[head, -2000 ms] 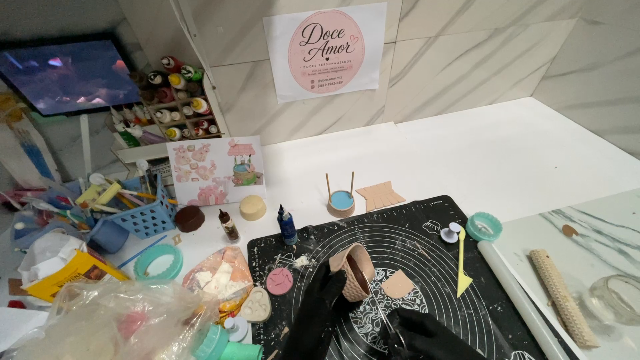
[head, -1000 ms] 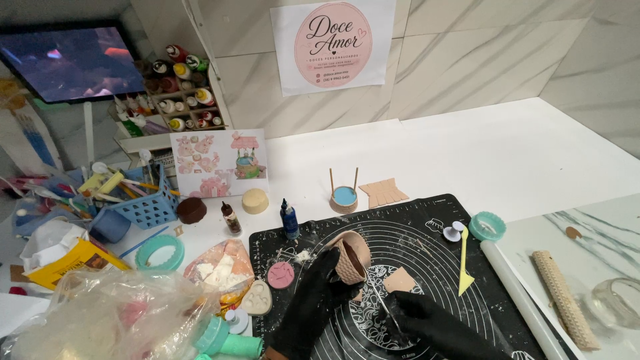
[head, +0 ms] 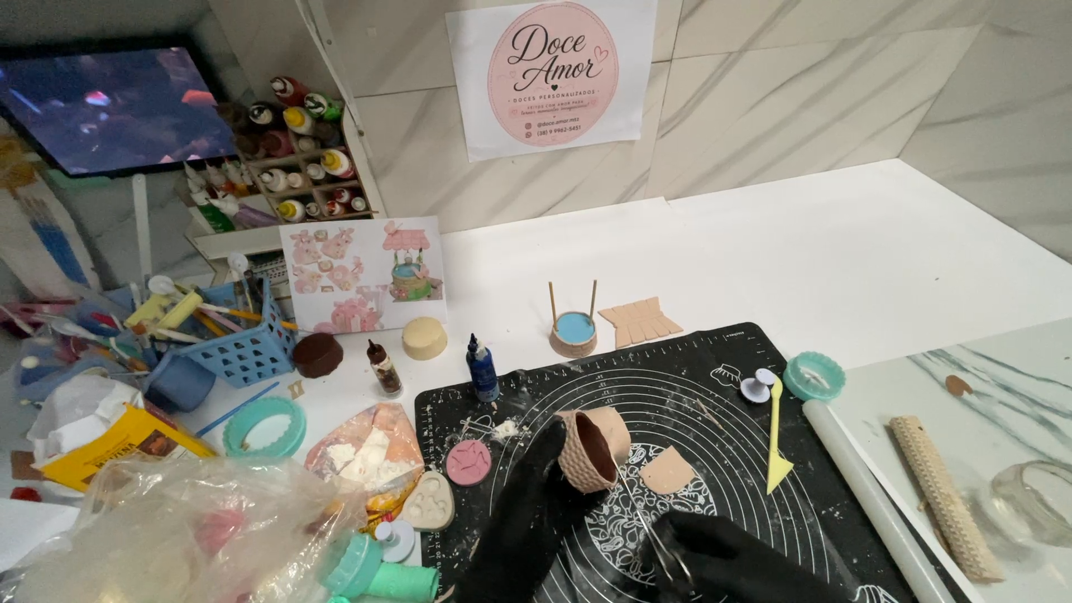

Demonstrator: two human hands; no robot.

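My left hand [head: 536, 494], in a black glove, holds a small round piece [head: 584, 452] with a textured, peach-coloured wrap and a brown inside, tilted on its side. A loose flap of the peach sheet stands out from its rim. My right hand [head: 712, 548], also in a black glove, grips small metal scissors [head: 653, 532], whose tips are at the rim beside the flap. To the right of the piece, a peach offcut of rolled paste [head: 667, 471] lies on the black silicone mat [head: 754, 435].
Behind the mat stand a small well model [head: 574, 335] with two sticks and a scored peach panel [head: 641, 322]. At the right are a yellow modelling tool [head: 776, 435], a white roller [head: 888, 494] and a textured rolling pin [head: 945, 498]. Bottles, cutters and a plastic bag [head: 193, 536] fill the left.
The textured piece has turned in my left hand, and its flap now shows at the right of the rim. My right hand has brought the scissors up to it.
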